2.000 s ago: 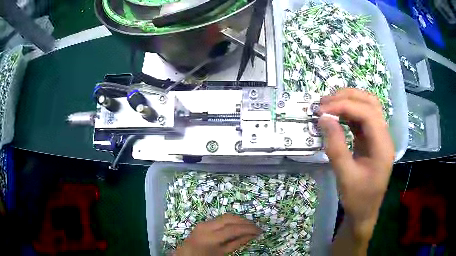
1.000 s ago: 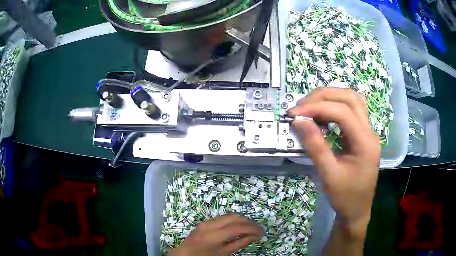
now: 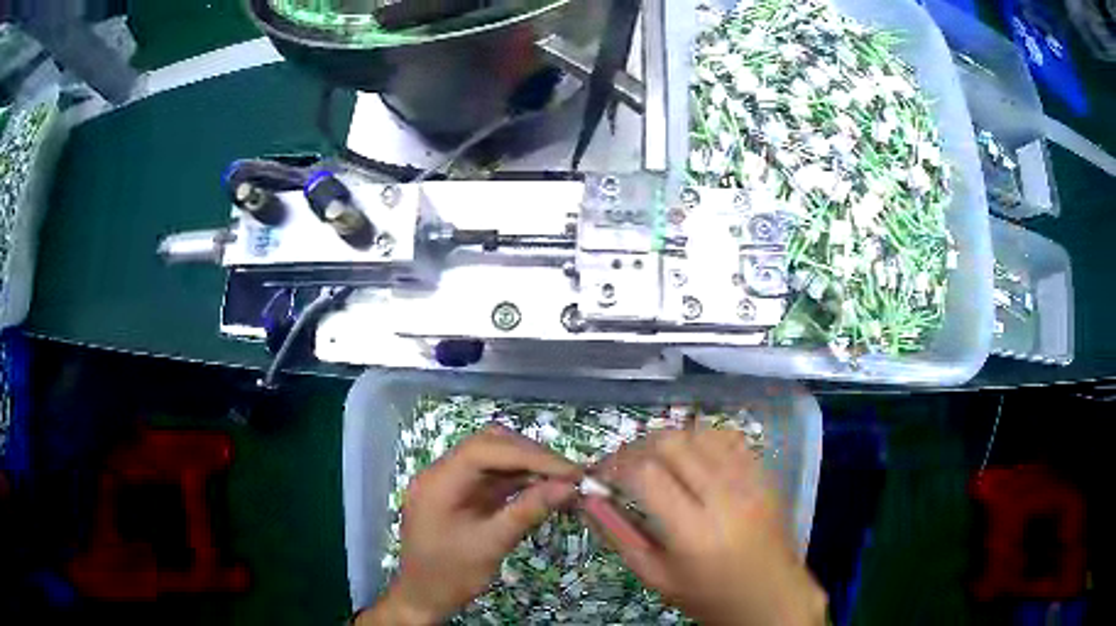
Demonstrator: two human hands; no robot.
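My left hand (image 3: 480,520) and my right hand (image 3: 704,520) meet above the front bin (image 3: 367,489) of wired parts. A small white-ended wired part (image 3: 595,487) shows between their fingertips; the fingers of both hands seem to pinch it, with slight blur. The assembly fixture (image 3: 622,275) of the press stands behind the hands, and no hand touches it. The push rod with spring (image 3: 526,241) runs from the air cylinder (image 3: 321,245) into it.
The bowl feeder (image 3: 453,86) stands behind the press, with its feed track (image 3: 656,98) beside it. The right bin (image 3: 970,245) holds a heap of wired parts. Small trays (image 3: 1040,300) are at the far right. Red shapes (image 3: 159,514) show below.
My right hand has moved from the fixture down and left to the front bin. My left hand has lifted slightly, and both now meet around the small part.
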